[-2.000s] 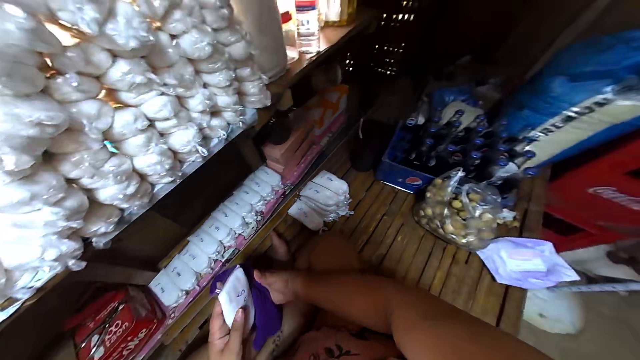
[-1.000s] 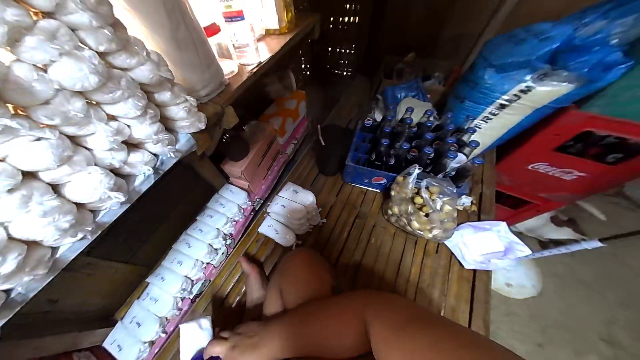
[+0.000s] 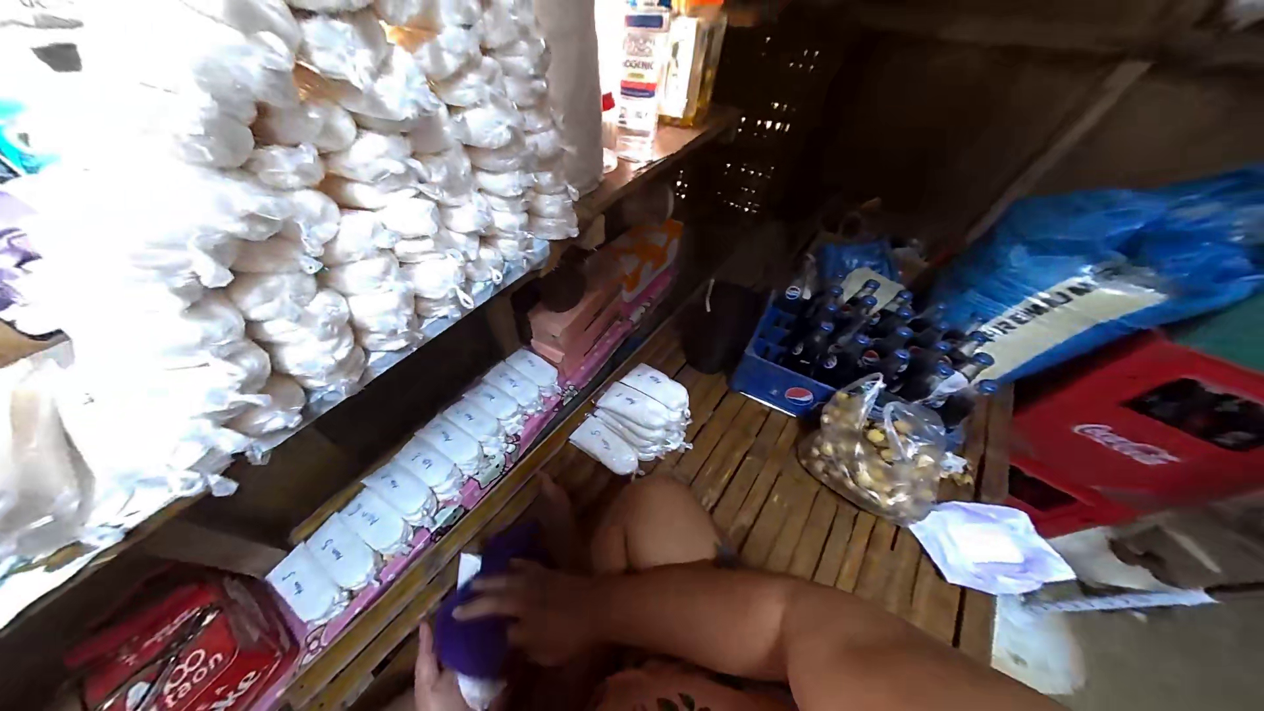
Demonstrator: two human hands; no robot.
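At the bottom centre, my left hand [image 3: 434, 671] holds a white packet [image 3: 478, 688] from below. My right hand [image 3: 523, 602] presses a purple cloth [image 3: 472, 632] against that packet. Just to the left, a row of white packets with handwriting [image 3: 403, 491] stands in a long pink box [image 3: 459, 513]. Beyond my hands, a small stack of similar white packets [image 3: 637, 415] lies on the bamboo-slat floor [image 3: 760, 464]. The packets' contents cannot be made out.
Tied plastic bags of white contents [image 3: 395, 197] are piled on a shelf at upper left. To the right are a blue Pepsi crate of bottles [image 3: 790, 395], a bag of small round items [image 3: 879, 454], a blue sack [image 3: 1106, 276] and a red Coca-Cola crate [image 3: 1136, 425].
The purple cloth and white packet are now between both my hands; two seconds ago my left hand held the packet up with the cloth beside it. The view has shifted.
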